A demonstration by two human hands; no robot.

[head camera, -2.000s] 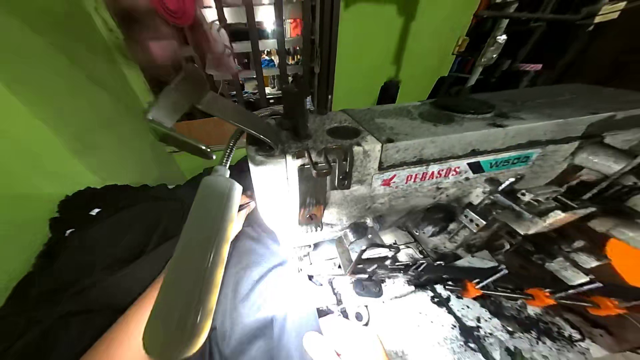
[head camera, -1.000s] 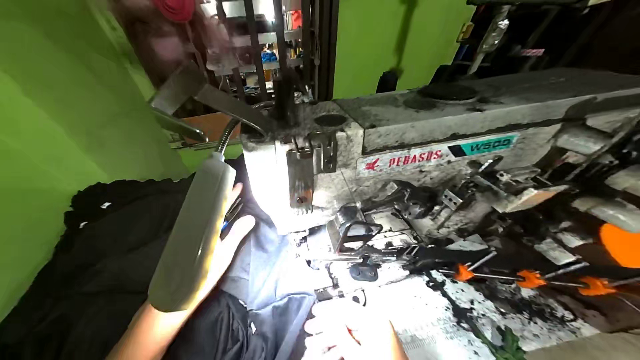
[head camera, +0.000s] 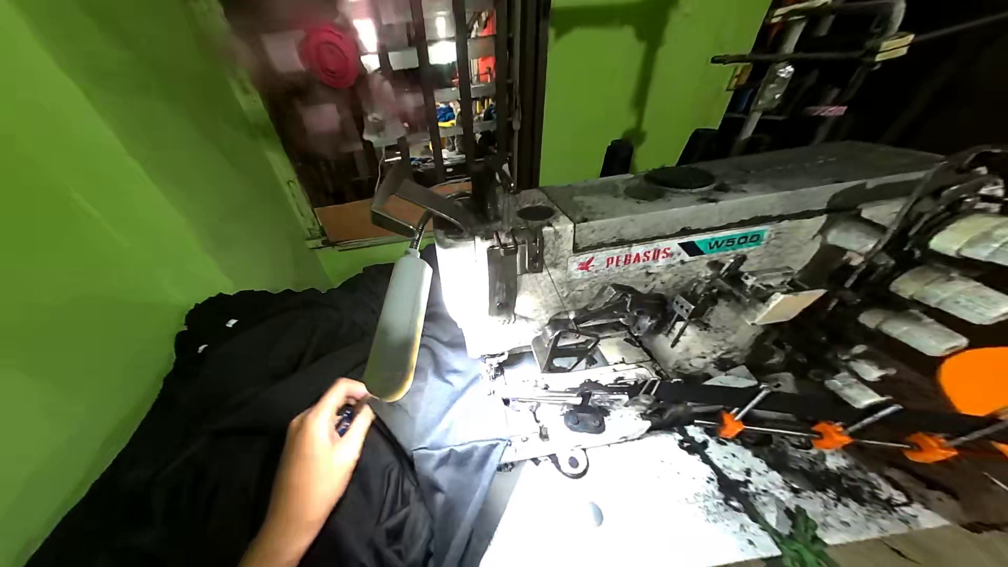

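My left hand is at the lower left, over black fabric, its thumb and forefinger curled around a small dark item that I cannot identify. Just above the fingertips hangs the rounded end of a sewing lamp on a flexible neck. Grey-blue fabric lies beside the black cloth and reaches the needle area of a Pegasus sewing machine. Strong light washes out the cloth and the bed near the needle. My right hand is out of view.
An orange-clamped rod guide runs along the machine's right front. The worn white tabletop bears dark stains. Behind the machine stand a green wall and a barred window. Thread-guide parts and pale cylinders are at the right.
My left hand has come away from the grey-blue fabric beside the lamp, toward the lower left. My right hand, at the bottom near the machine bed before, has left the view.
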